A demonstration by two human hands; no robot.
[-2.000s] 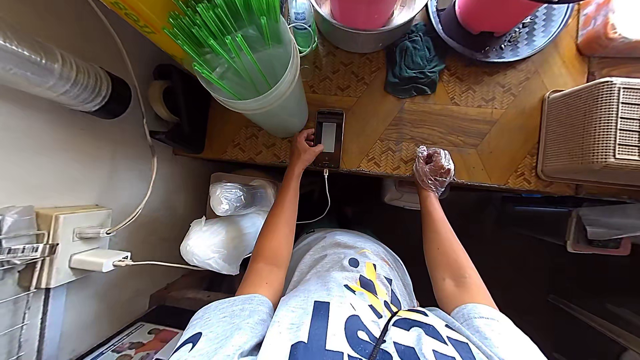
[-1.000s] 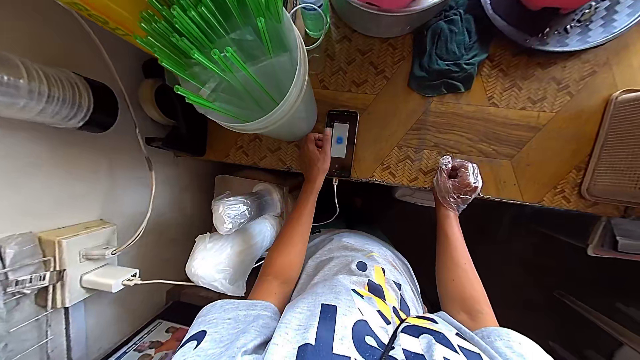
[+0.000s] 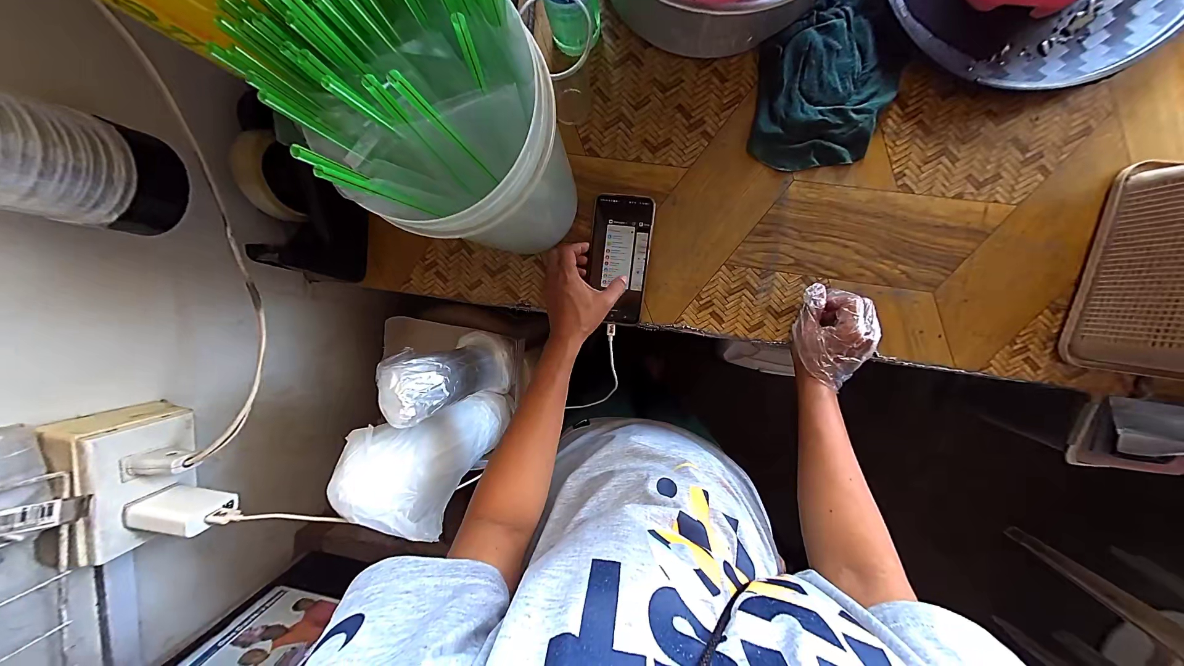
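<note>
A smartphone [image 3: 622, 259] lies face up near the table's front edge, its screen lit with overlapping panels. Bare, my left hand [image 3: 580, 291] reaches over the phone's left side, thumb on the lower screen and fingers spread beside it. A white charging cable [image 3: 611, 361] runs down from the phone's bottom end. My right hand [image 3: 835, 335], in a clear plastic glove, is curled closed at the table edge, and no object shows in it. Just behind my left hand stands a translucent bucket [image 3: 546, 199] filled with green plastic straws [image 3: 370, 102].
A dark green cloth [image 3: 819, 88], a metal pot [image 3: 708, 28] and a patterned round tray [image 3: 1045, 65] are at the back. To the right lies a woven-texture plastic basket [image 3: 1133, 268]. Plastic-wrapped bundles [image 3: 425, 462] sit below the table's left part. A wall socket [image 3: 120, 472] holds plugs.
The phone's screen has changed to overlapping panels. My left thumb now lies over the screen's lower part. The gloved right hand remains closed at the table edge.
</note>
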